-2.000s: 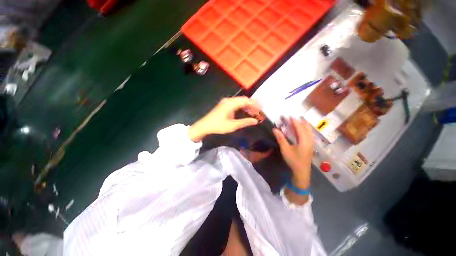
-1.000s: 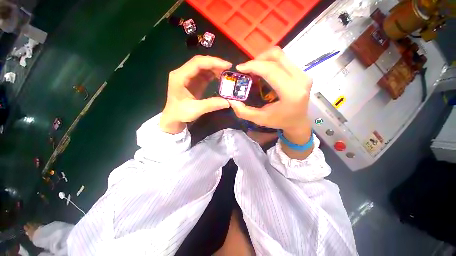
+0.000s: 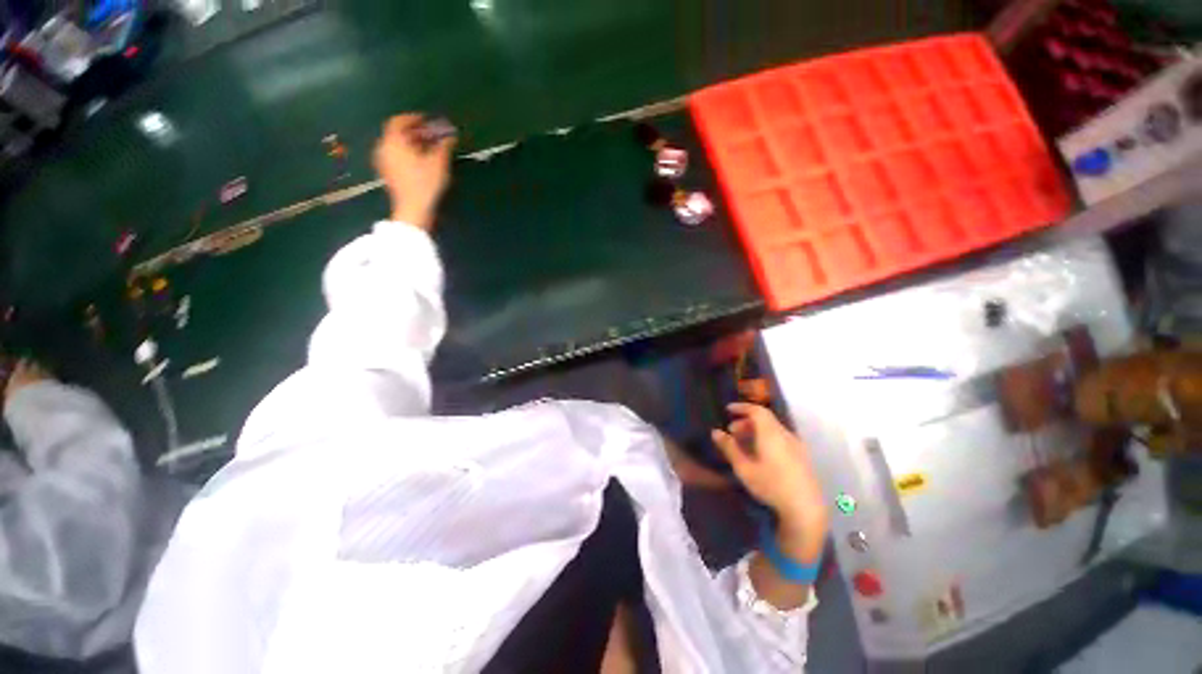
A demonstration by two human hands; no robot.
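My left hand (image 3: pixel 413 169) is stretched forward over the dark-green belt (image 3: pixel 567 263). A small dark-rimmed watch housing (image 3: pixel 434 130) is at its fingertips; it is small and blurred. My right hand (image 3: pixel 775 477) is at the left edge of the white machine base (image 3: pixel 975 527), fingers apart and holding nothing, with a blue band on the wrist. Two loose watch housings lie on the belt left of the orange-red tray, one farther back (image 3: pixel 671 161) and one nearer (image 3: pixel 692 207).
The empty orange-red blister tray (image 3: pixel 780 184) lies at the machine's far side. The base bears copper-brown blocks (image 3: pixel 1055 490), a blue stick (image 3: pixel 904 374), a green button (image 3: pixel 845 503) and a red button (image 3: pixel 866 583). Another person's white sleeve (image 3: pixel 79 461) is at far left. Small parts lie on the belt's left.
My hands have parted from holding the housing together before me. My left hand has moved forward and left with a housing; my right has moved down beside the machine. The view has turned.
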